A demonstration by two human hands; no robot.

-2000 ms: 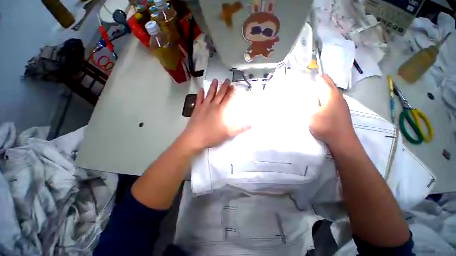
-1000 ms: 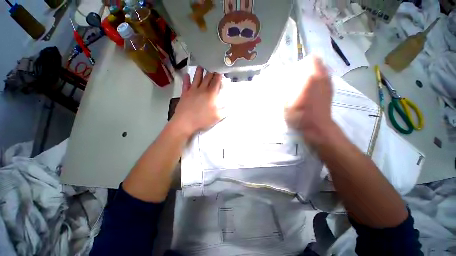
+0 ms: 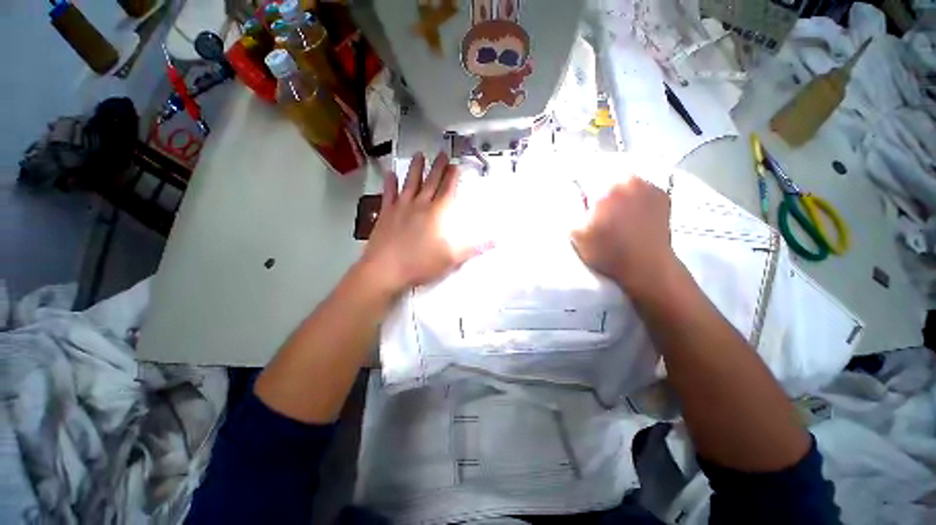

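Observation:
A white garment (image 3: 513,328) with dark stitched lines lies on the machine table, its upper part glared out by the lamp. My left hand (image 3: 416,231) lies flat on its left part, fingers spread, below the sewing machine head (image 3: 411,72). My right hand (image 3: 628,231) is closed at the right of the glare, fingers curled on the cloth; the fingertips are washed out by light. The presser foot area (image 3: 493,154) shows just beyond the cloth; the needle cannot be made out.
Amber bottles (image 3: 313,113) stand left of the head. Black tweezers (image 3: 681,109), green-and-yellow scissors (image 3: 811,217), a thin pen (image 3: 761,174) and a tan bottle (image 3: 816,106) lie at the right. White garment heaps (image 3: 92,400) flank the table. More white cloth (image 3: 503,441) hangs below its front edge.
My right hand has moved left and down from the right side and its fingers have curled in. My left hand has stayed flat on the cloth. The camera view has shifted slightly.

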